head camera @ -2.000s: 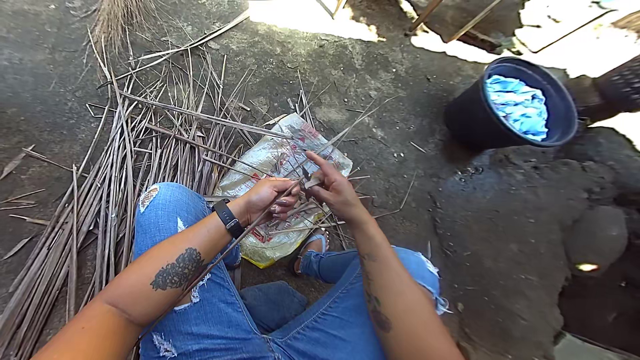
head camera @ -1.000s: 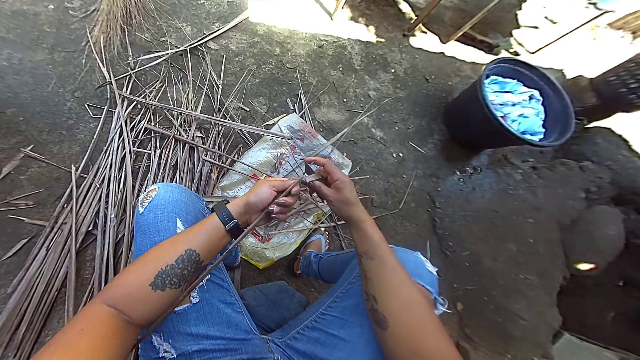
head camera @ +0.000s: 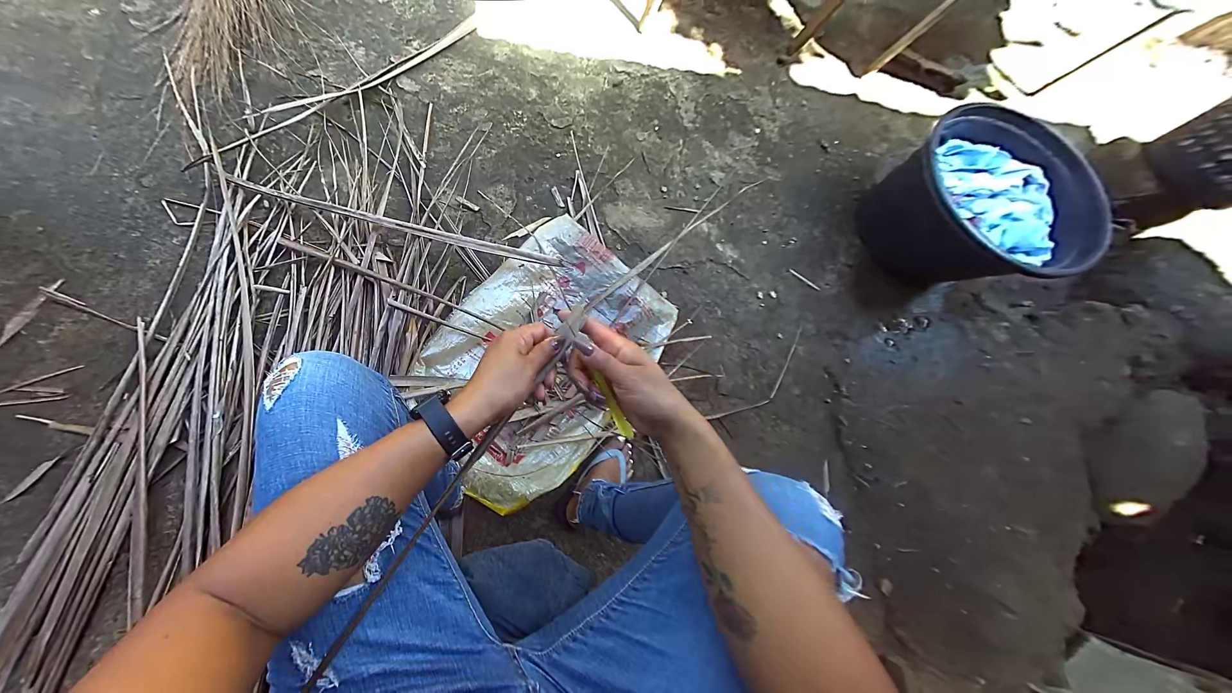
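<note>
My left hand (head camera: 512, 371) pinches a long dried palm leaf strip (head camera: 409, 549), which runs back over my left thigh and forward past my fingertips. Close beside it, my right hand (head camera: 630, 373) grips a yellow-handled tool (head camera: 616, 409) and touches the same strip with its fingertips. The tool looks like a knife, though my fingers hide most of it. Beneath both hands, a printed plastic sack (head camera: 510, 289) lies on the ground with loose strips and scraps on it. A large pile of dried palm leaf strips (head camera: 250, 318) spreads to the left of the sack.
A dark plastic bucket (head camera: 895, 226) holding blue cloth (head camera: 996, 202) stands at the upper right. A bundle of thin fibres (head camera: 226, 38) lies at the top left. My sandalled foot (head camera: 606, 469) is beside the sack. Rough ground and a rounded stone (head camera: 1145, 448) are at the right.
My right hand has turned, and the yellow handle now shows in it. My left hand stays in about the same place, holding the strip.
</note>
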